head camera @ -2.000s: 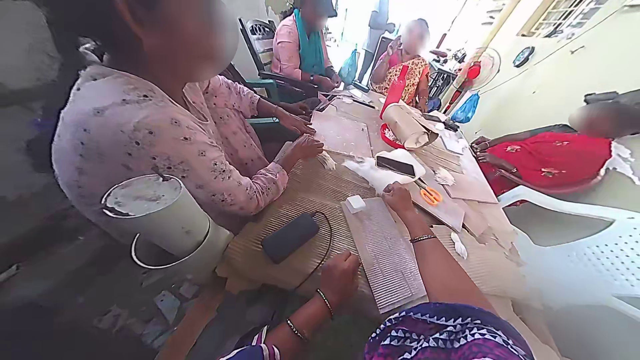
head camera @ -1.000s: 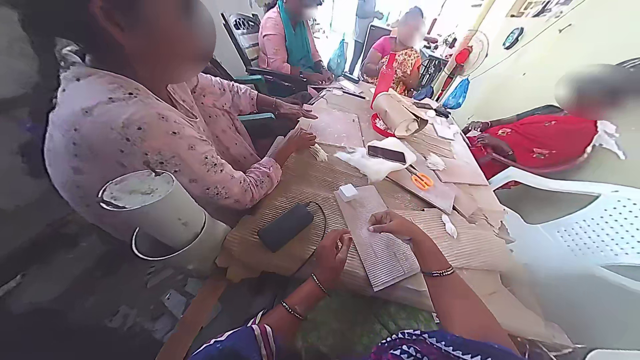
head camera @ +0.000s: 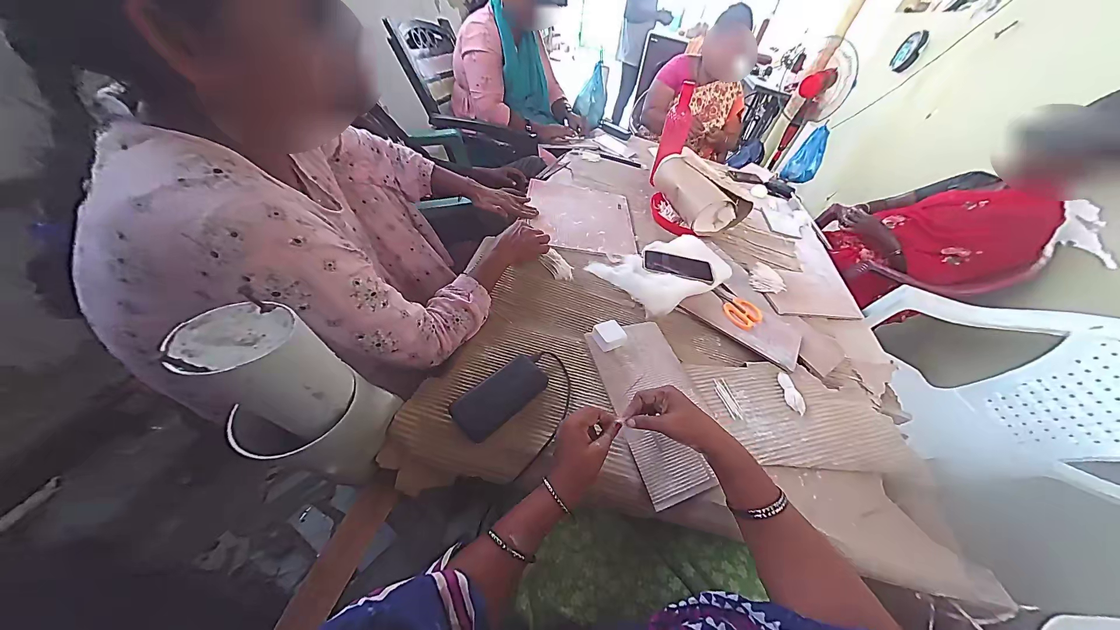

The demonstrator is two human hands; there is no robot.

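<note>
My left hand [head camera: 584,444] and my right hand [head camera: 669,418] meet fingertip to fingertip above the near part of a ridged board [head camera: 656,376]. Between the pinched fingers is a tiny whitish bit, too small to name. A small white block [head camera: 609,334] sits on the board's far end. Right of the board, several thin white sticks [head camera: 727,399] lie on corrugated cardboard, with a white cotton tuft [head camera: 791,394] beyond them. A black power bank [head camera: 499,398] with a cable lies to the left. Farther back, orange-handled scissors [head camera: 742,313] rest near a phone [head camera: 678,266] on white cotton [head camera: 639,284].
Left of me a co-worker's hands [head camera: 523,241] rest by a flat board [head camera: 584,216]. White buckets [head camera: 262,376] stand at the table's left corner, a white plastic chair [head camera: 1032,385] on the right. A cardboard roll [head camera: 700,197] and red tray [head camera: 672,219] are farther back. Other people sit around.
My hands were apart, the right one on or over the board; now their fingertips meet above its near part. The thin white sticks right of the board are in plain view now.
</note>
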